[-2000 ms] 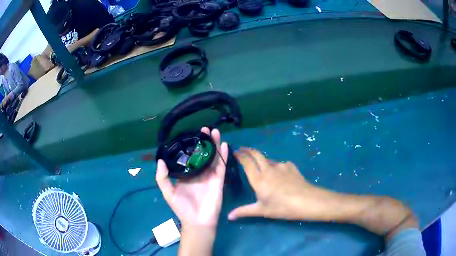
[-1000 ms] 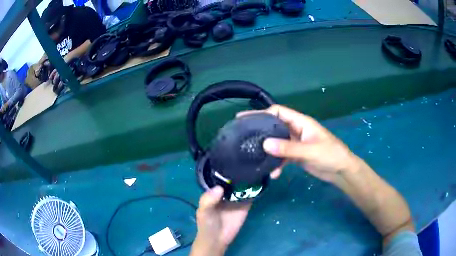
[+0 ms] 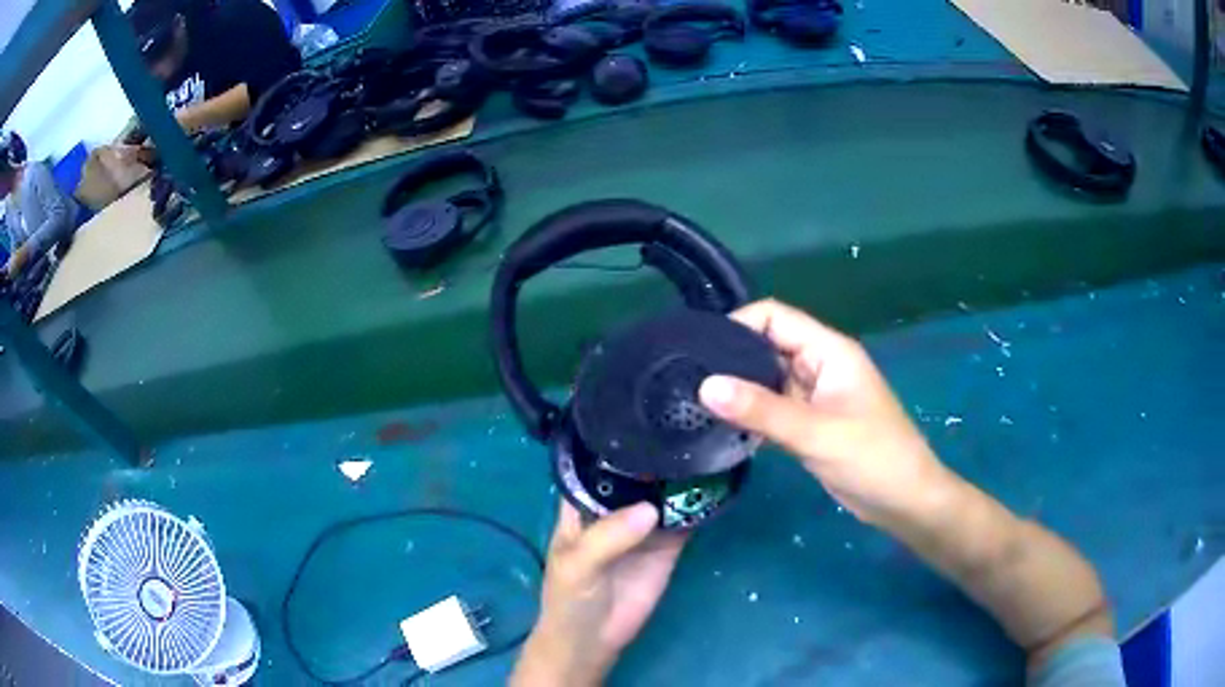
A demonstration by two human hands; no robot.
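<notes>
My left hand (image 3: pixel 611 577) holds the open ear cup (image 3: pixel 591 486) of a black headphone from below, its thumb on the near rim. The green circuit board (image 3: pixel 692 502) shows inside the cup at the near right. My right hand (image 3: pixel 833 409) grips the round black speaker baffle (image 3: pixel 631 396) at its right side, thumb near the central holes. The baffle lies over the far part of the cup and hides it; the near part stays uncovered. The black headband (image 3: pixel 591 226) arches away behind the cup. Whether the baffle touches the rim I cannot tell.
A white fan (image 3: pixel 155 587) and a white power adapter (image 3: pixel 443 632) with black cable are on the bench at left. Headphones (image 3: pixel 427 226) lie on the green ledge (image 3: pixel 806 168), others (image 3: pixel 1081 150) at right. Piled headphones (image 3: pixel 537 61) and a person (image 3: pixel 222 61) are behind.
Two seconds ago my right hand was empty; it now holds the baffle over the cup. Since one second ago the baffle sits slightly lower and flatter, and my left thumb has moved right along the rim.
</notes>
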